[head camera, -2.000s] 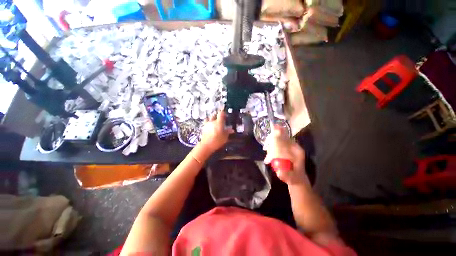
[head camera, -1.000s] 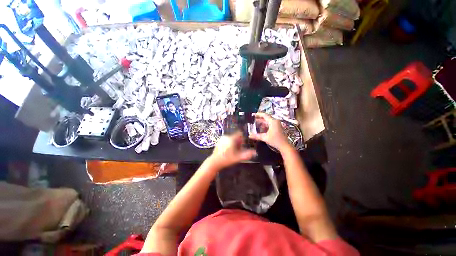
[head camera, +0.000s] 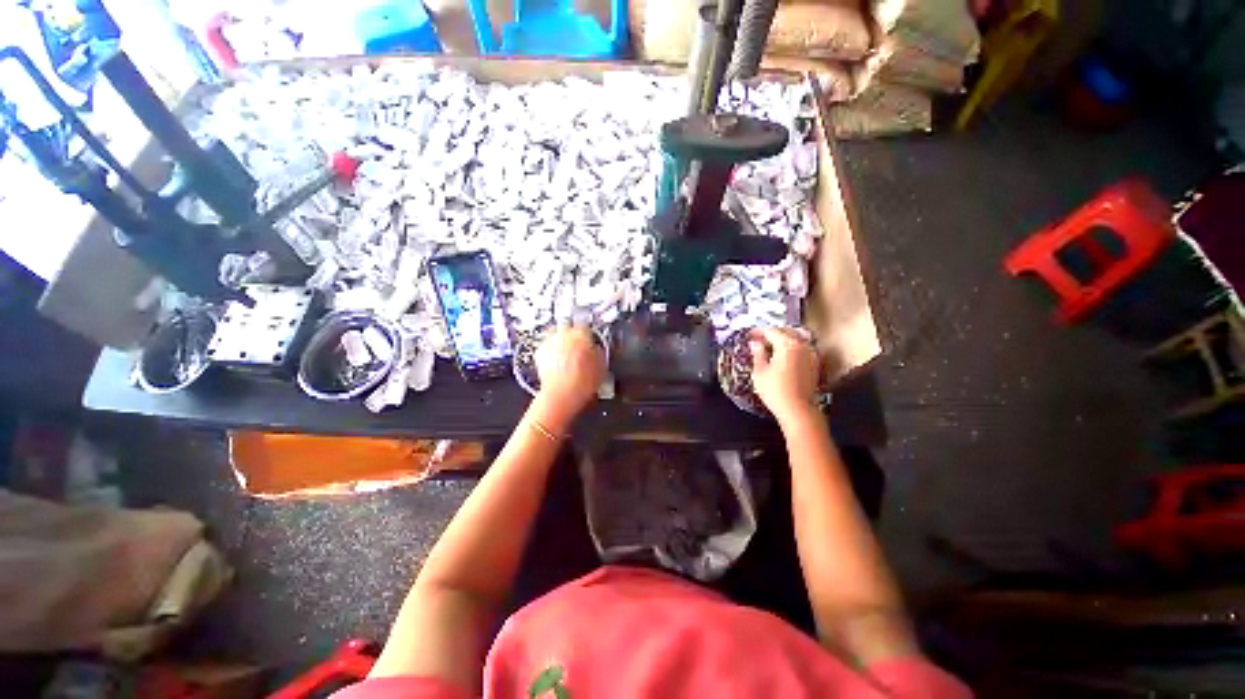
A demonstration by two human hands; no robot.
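The dark green hand press stands upright in front of me, its dark base block near the table's front edge. My left hand is over the left parts bowl, fingers down among the small metal parts and largely hiding the bowl. My right hand is at the right parts bowl, fingertips in the small metal parts. Whether either hand pinches a part is too small to tell.
A heap of whitish-grey pieces covers the table behind. A lit smartphone stands left of the left bowl. A second press with a plate and spare bowls is far left. An open bag hangs at my lap.
My hands were together at the press base a second ago. They have moved apart, the left to the left bowl and the right to the right bowl. Earlier my right hand held the red-tipped lever.
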